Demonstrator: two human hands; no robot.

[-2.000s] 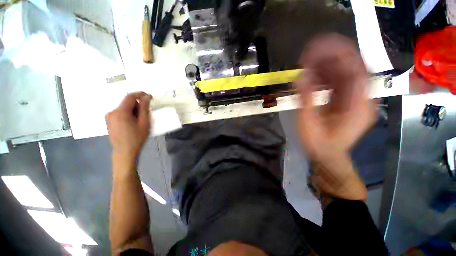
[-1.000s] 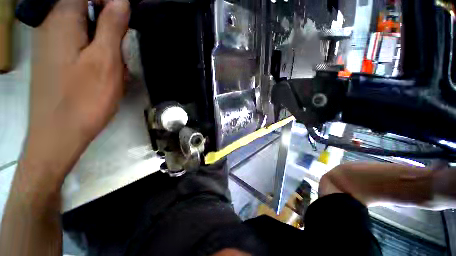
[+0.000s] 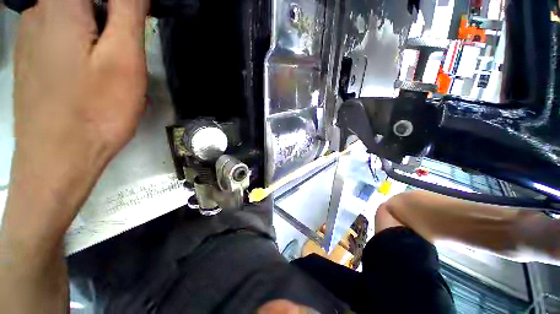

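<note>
My left hand [image 3: 80,86] is large at the upper left, left of the machine's black body [image 3: 209,61]. Its fingertips reach the top edge beside a dark object; whether it grips this is unclear. The machine's shiny slide plate [image 3: 296,116] is in the middle, with a dark machine part [image 3: 402,129] right of it. A round silver knob [image 3: 209,143] and a metal fitting [image 3: 233,174] sit at the front left corner. A thin yellow edge strip [image 3: 301,175] runs from there up to the right. My right forearm [image 3: 466,224] reaches right; its hand is not visible.
The white table [image 3: 138,184] lies under and beside my left hand. The thick black machine arm [image 3: 497,138] crosses the right side above my right forearm. Orange items [image 3: 471,29] and racks show at the upper right. A metal frame [image 3: 339,202] stands below the strip.
Since about one second ago, my left hand is slightly further left and lower in the picture. Earlier, the view was from higher, with both hands visible and a white piece by my left hand.
</note>
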